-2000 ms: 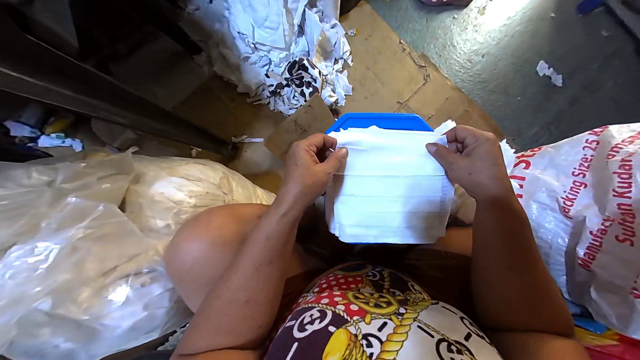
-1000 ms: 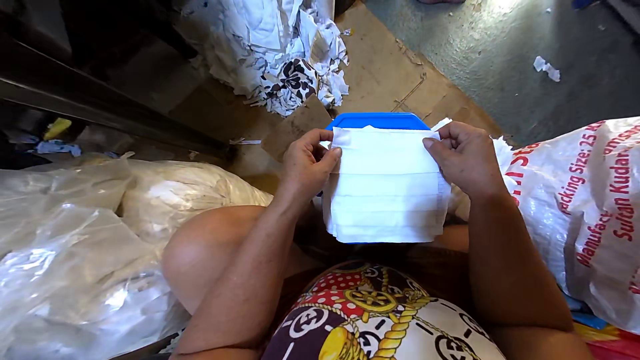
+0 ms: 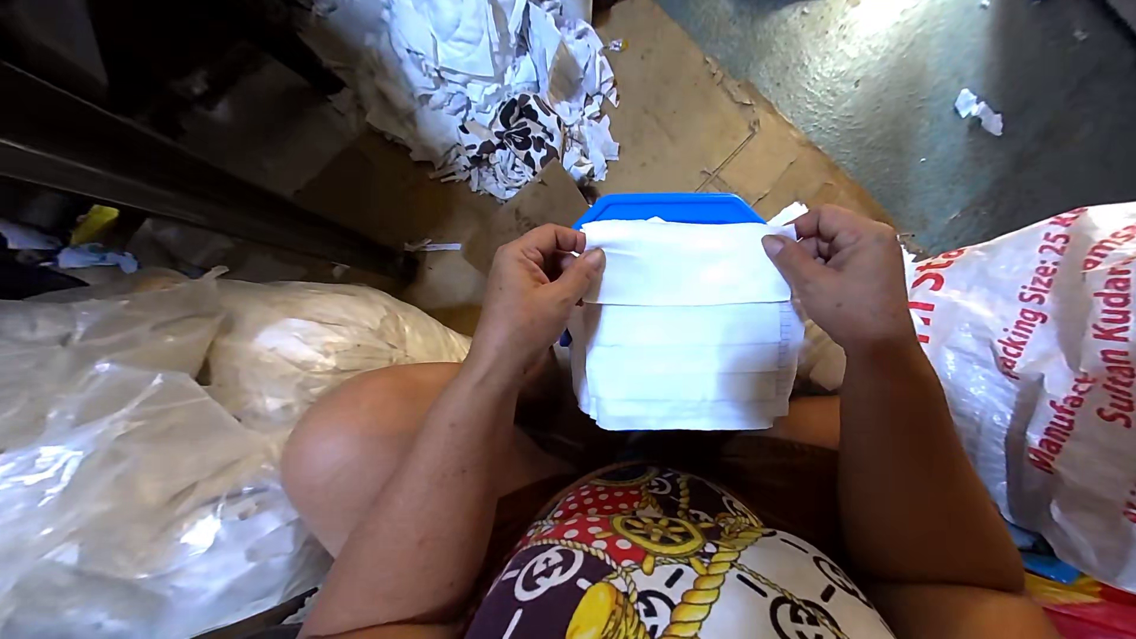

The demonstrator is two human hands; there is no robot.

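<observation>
Above my lap lie several overlapping white strips (image 3: 683, 373), paper or cloth, in a layered stack on a blue plastic tray or board (image 3: 670, 206). The topmost white strip (image 3: 679, 266) spans the far side of the stack. My left hand (image 3: 541, 288) pinches its left end between thumb and fingers. At the strip's right end my right hand (image 3: 843, 271) does the same, thumb on top and fingers curled. A small white scrap sticks up beside the right fingers. The blue surface shows mainly along its far edge; the strips cover the rest.
Clear plastic bags (image 3: 115, 444) with pale contents stand at the left, and a white sack (image 3: 1029, 355) with red print at the right. Beyond the tray, white scraps (image 3: 497, 80) are heaped near brown cardboard (image 3: 683, 115) on the floor. A dark metal bar (image 3: 177, 177) crosses the upper left.
</observation>
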